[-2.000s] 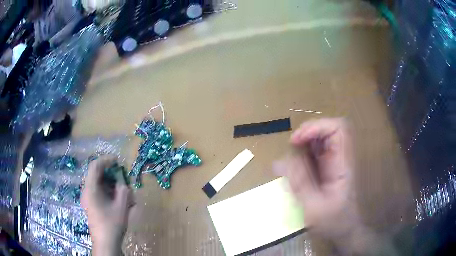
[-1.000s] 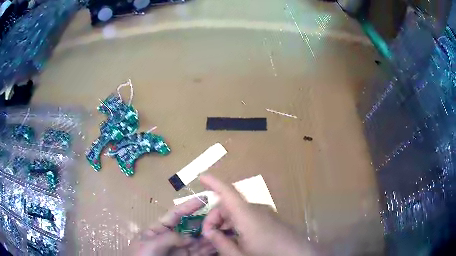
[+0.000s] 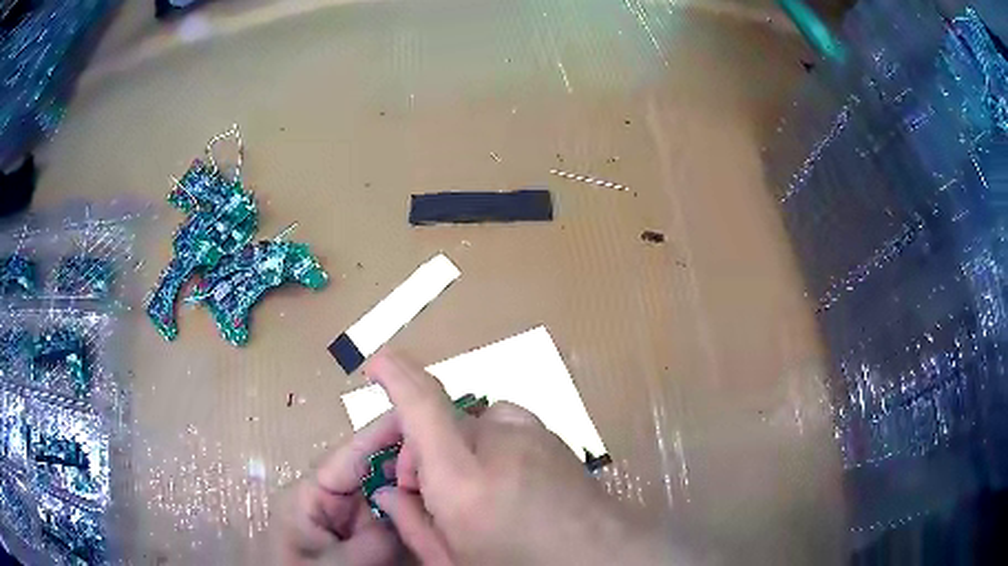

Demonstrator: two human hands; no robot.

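Observation:
My left hand (image 3: 345, 503) holds a green circuit board (image 3: 380, 478), mostly hidden by the fingers. My right hand (image 3: 464, 464) lies over the same board, its index finger stretched toward the dark end of the white strip. Whether that fingertip touches the strip cannot be told. The white strip with one black end (image 3: 400, 303) lies slanted on the table. A pale backing sheet (image 3: 520, 370) lies partly under my hands, with a dark bit at its right corner. A black foam strip (image 3: 481, 207) lies flat beyond them.
Several loose green boards with thin wires (image 3: 221, 249) lie piled at left. A clear blister tray holding boards (image 3: 55, 415) is at the far left. Shiny stacked trays (image 3: 906, 243) stand at right. A thin pale scrap (image 3: 591, 180) and a small dark bit (image 3: 652, 237) lie on the tabletop (image 3: 707, 332).
My hands came together over the board, with my right hand moving in from the right. A small dark bit appears on the table at right. The view has shifted, moving the table items up and left.

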